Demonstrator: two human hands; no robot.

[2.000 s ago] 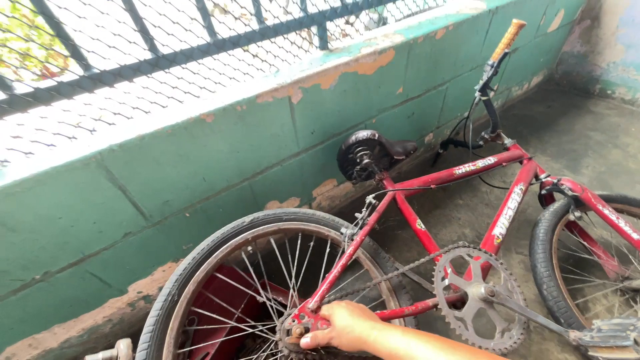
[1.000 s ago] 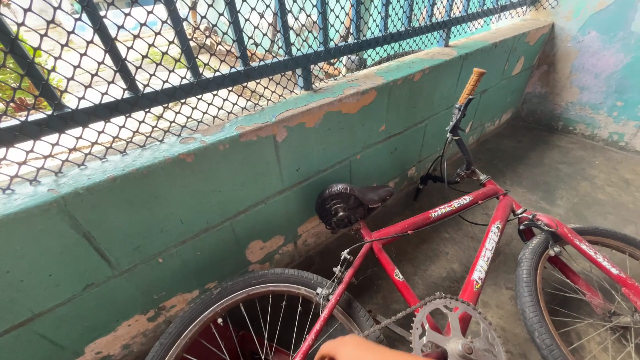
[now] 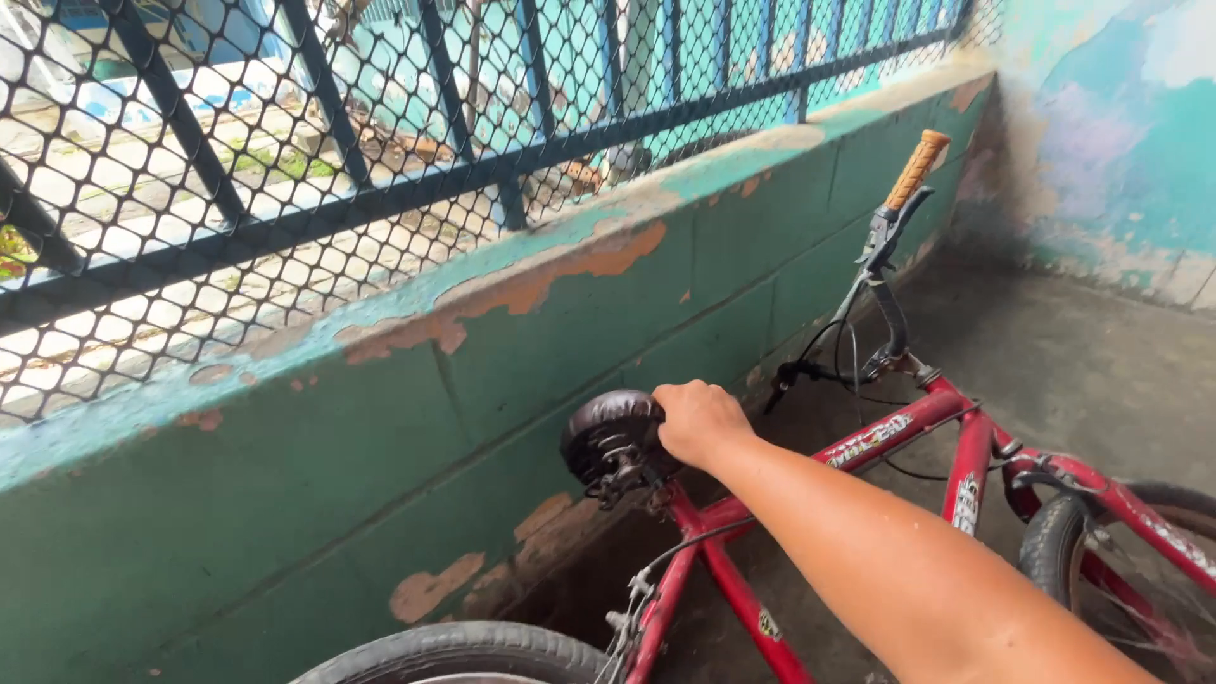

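A red bicycle frame [image 3: 869, 432] leans over on its side near the green block wall. My right hand [image 3: 701, 423] reaches in from the lower right and grips the black bicycle saddle [image 3: 608, 437] at its right side, with the fingertips hidden behind it. Beyond the hand, the handlebar's tan grip [image 3: 918, 169] points upward, with a brake lever and black cables below it. The rear tyre [image 3: 465, 646] shows at the bottom edge, and the front tyre [image 3: 1050, 541] at the right. My left hand is out of view.
A low green block wall [image 3: 361, 446] with peeling paint runs behind the bicycle. Blue bars [image 3: 446, 85] with black mesh stand on top of it. Grey concrete floor [image 3: 1073, 361] lies to the right, up to another painted wall [image 3: 1121, 142].
My right hand has moved from the rear wheel's hub, where it was two seconds ago, up to the saddle. The view has shifted toward the barred opening.
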